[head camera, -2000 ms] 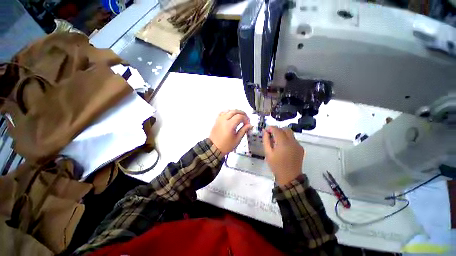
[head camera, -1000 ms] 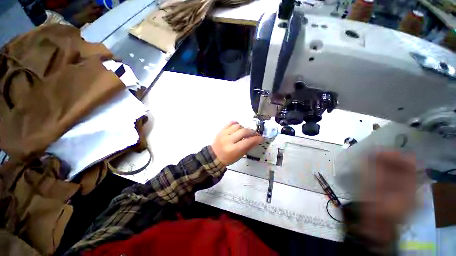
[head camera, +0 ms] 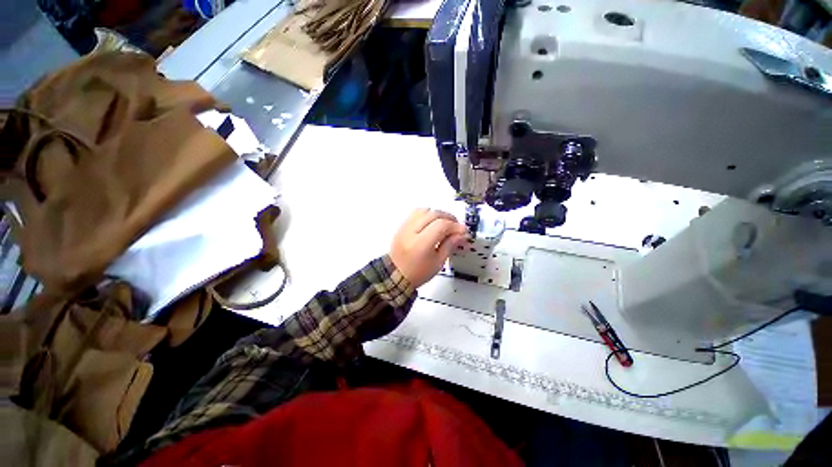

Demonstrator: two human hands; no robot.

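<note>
My left hand (head camera: 425, 246) is at the needle area of the white-grey sewing machine (head camera: 639, 100). Its fingertips are together at the left side of the small dark roller foot (head camera: 473, 219), above the raised metal post (head camera: 482, 263). Whether a thread is between the fingertips is too fine to tell. The needle bar (head camera: 471, 182) is just above the fingers. My right hand is not in view.
Brown bag pieces (head camera: 119, 146) and white sheets (head camera: 182, 242) are piled at left. Black knobs (head camera: 547, 214) hang under the machine arm. Red and black snips (head camera: 607, 336) and a black cable (head camera: 670, 394) lie right of the post. Cut strips (head camera: 342, 23) lie on the far table.
My right hand has left the needle area, passed blurred across the right side, and gone out of view. My left hand has stayed by the roller foot. The view has shifted slightly.
</note>
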